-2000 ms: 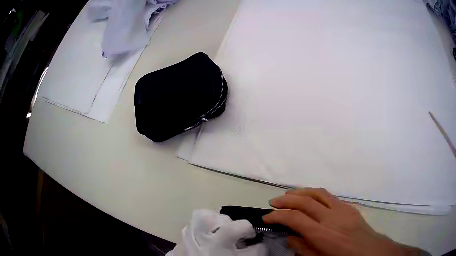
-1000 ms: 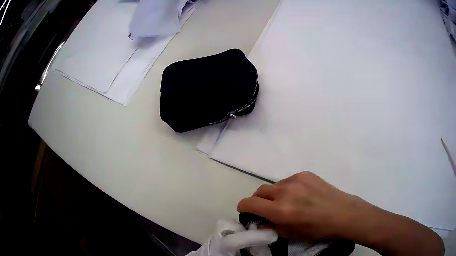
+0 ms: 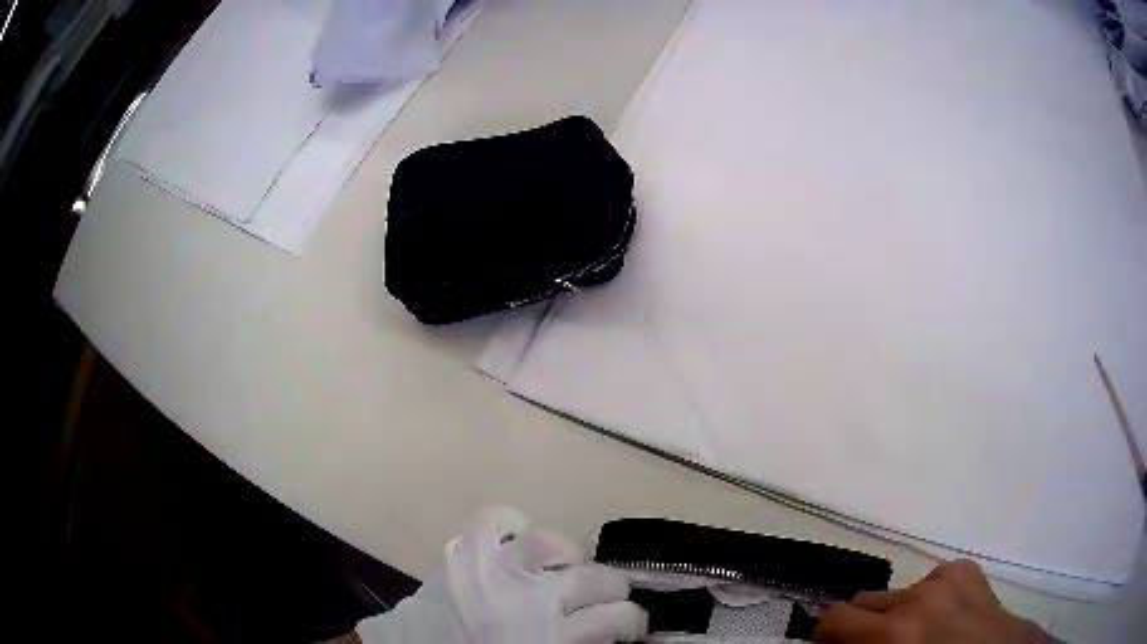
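Note:
A black pouch bag (image 3: 742, 554) lies open at the bottom edge, partly cut off. Its silvery zipper teeth and pale grey lining show. My left hand (image 3: 535, 591), in a white glove, holds its left end. My bare right hand (image 3: 937, 610) holds its right end, fingers partly inside the opening and partly out of frame. A second black pouch bag (image 3: 509, 220) sits closed by itself, left of the middle, partly on the corner of the white sheets (image 3: 881, 289). Its zipper and small pull face the lower right.
The pale table (image 3: 315, 390) has a curved-looking near edge at left. Flat white paper (image 3: 227, 151) lies at the upper left with a crumpled lilac-white sheet (image 3: 377, 44) on it. A thin stick (image 3: 1117, 409) lies at the right. Patterned material shows at the top right corner.
My right hand has moved right and down, to the open bag's right end, and my left hand slightly left. The bag's opening now shows between them. The view has shifted slightly.

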